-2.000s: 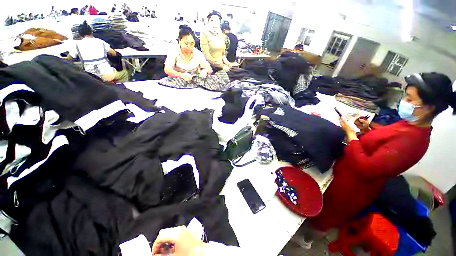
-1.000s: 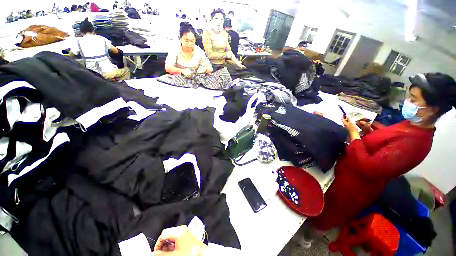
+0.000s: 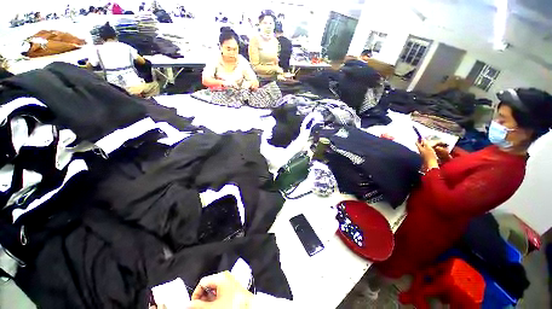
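My right hand (image 3: 223, 291) is at the bottom edge, partly cut off, its fingers closed around a small dark item (image 3: 209, 292) that is too small to name. White trim (image 3: 171, 294) lies just left of the fingers, and another white piece (image 3: 243, 273) stands up behind the hand. Both touch the black garment (image 3: 200, 265) heaped in front of me. My left hand is not visible; it may be below the picture's edge. No needle or thread can be made out.
A black phone (image 3: 306, 235) and a red dish (image 3: 375, 232) with small dark and pale pieces lie on the white table (image 3: 302, 274) at right. A green bag (image 3: 293, 174) is behind them. A person in red (image 3: 466, 187) stands at right.
My right hand has shifted slightly right, and its fingers sit differently around the small dark item. The whole view has drifted a little. The garments and dish look unmoved.
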